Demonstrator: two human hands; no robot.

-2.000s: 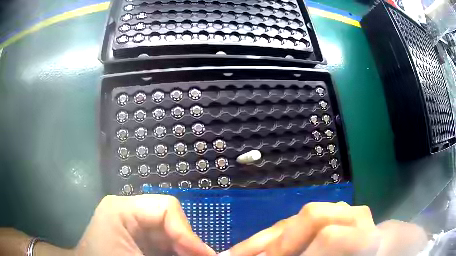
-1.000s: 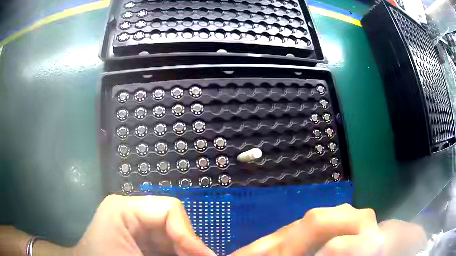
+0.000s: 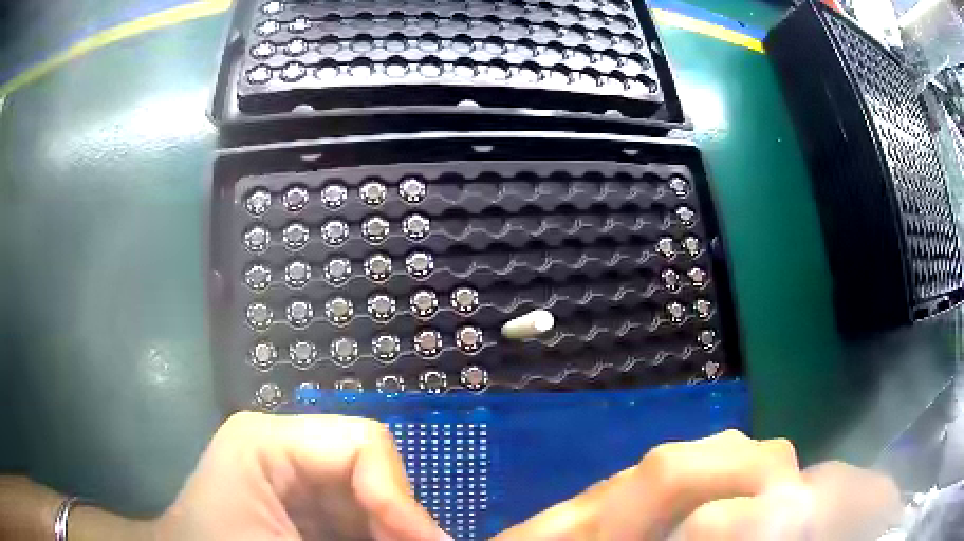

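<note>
My left hand (image 3: 307, 481) is at the bottom left, over the left part of the blue sheet (image 3: 592, 428). My right hand (image 3: 677, 491) is at the bottom right, over the sheet's right part. Their fingertips come together at the bottom edge and are cut off, so what they hold is hidden. Rows of tiny pale dots (image 3: 449, 476) show on the sheet between the hands. The sheet covers the near edge of a black blister tray (image 3: 227, 254). Round silvery components (image 3: 336, 230) fill pockets at its left, with smaller ones at its right. A cream-white stubby piece (image 3: 529, 323) lies on it.
A second black tray (image 3: 455, 106) stands directly behind, with a few components at its left. A tall stack of black trays (image 3: 867, 169) stands at the right. The green mat (image 3: 116, 232) has yellow and blue lines at the back. A bracelet (image 3: 63, 518) is on my left wrist.
The trays and sheet sit very slightly higher in the picture. My hands stay in nearly the same place. The small pale bit seen at the fingertips two seconds ago is out of view.
</note>
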